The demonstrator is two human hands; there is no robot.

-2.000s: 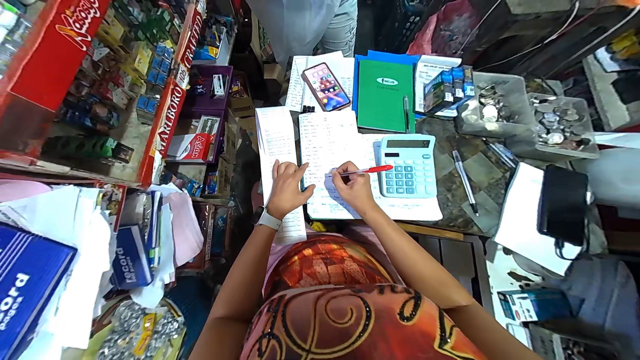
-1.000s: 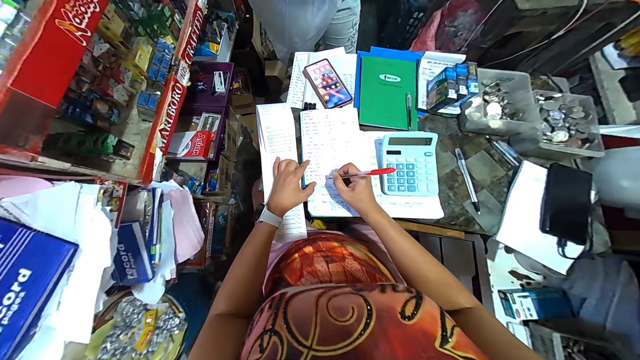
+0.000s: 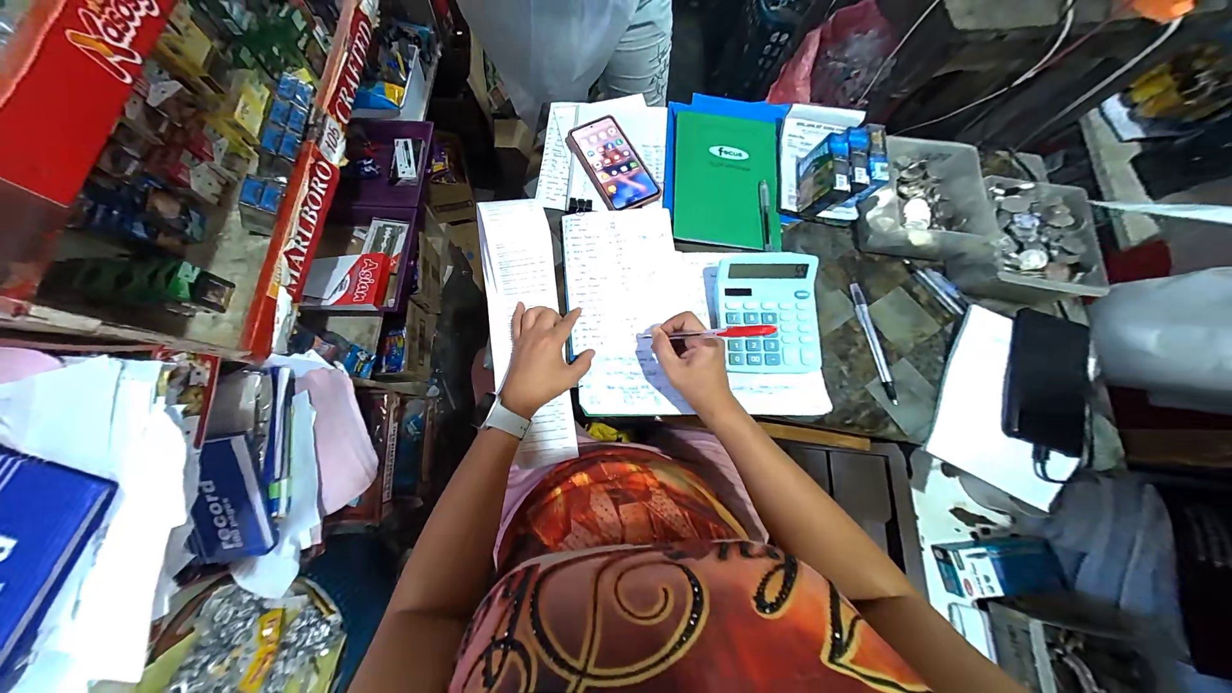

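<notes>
My right hand (image 3: 695, 364) grips a red-capped pen (image 3: 746, 331), its tip over the handwritten notebook page (image 3: 626, 279). The pen's red end lies above the keys of a light blue calculator (image 3: 767, 289), which rests on the notebook's right page. My left hand (image 3: 541, 358) lies spread, holding nothing, across a long printed paper sheet (image 3: 525, 260) and the notebook's left edge. A black binder clip (image 3: 579, 205) is at the top of the notebook. Beyond it a smartphone (image 3: 614, 162) with a lit screen lies on papers, beside a green notebook (image 3: 727, 178) bearing a pen (image 3: 765, 214).
Plastic containers of coins (image 3: 922, 197) stand at the back right, near small blue boxes (image 3: 840, 173). Another pen (image 3: 873, 342) lies right of the calculator, before a black case (image 3: 1047, 382) on white paper. Shelves of goods (image 3: 289, 260) line the left. A person's trousers (image 3: 643, 48) show beyond the table.
</notes>
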